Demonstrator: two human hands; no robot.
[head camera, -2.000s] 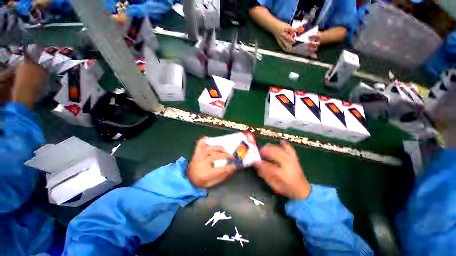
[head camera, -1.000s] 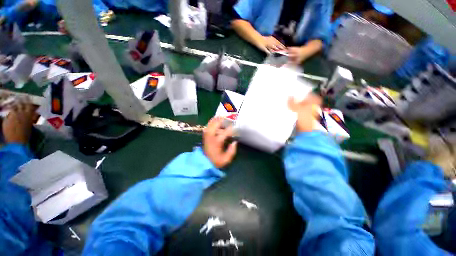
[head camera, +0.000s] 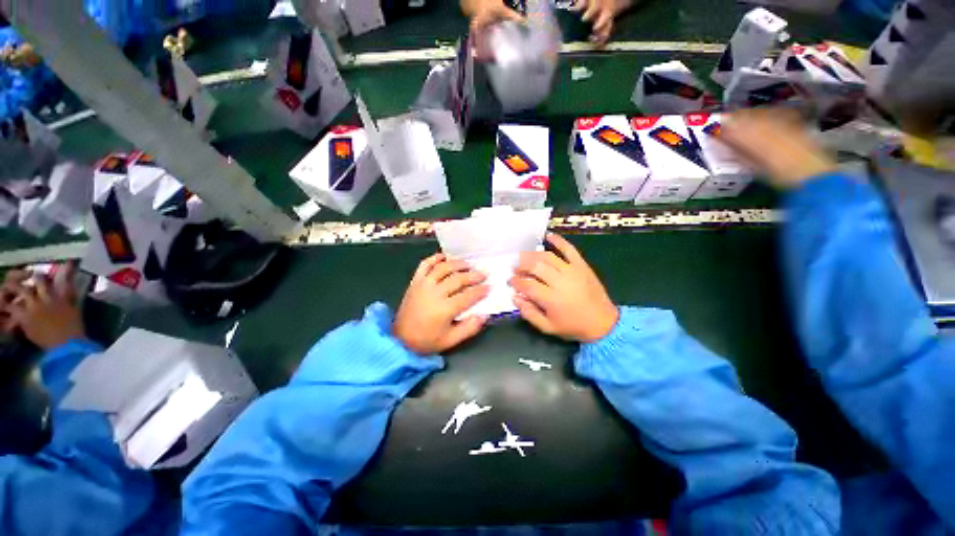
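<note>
A white carton with flaps standing up is between my two bare hands, just on my side of the rail. My left hand holds its left side. My right hand holds its right side. The carton's lower part is partly hidden by my fingers. White paper offcuts lie on the dark green tabletop in front of me.
Printed cartons stand in a row beyond the chipped rail. A neighbour's hand reaches over them from the right. A slanting post, a black looped object and a larger white box are at left.
The white carton has come back from over the belt to between my hands, its flaps now facing up. The neighbour's arm at right has reached across to the row.
</note>
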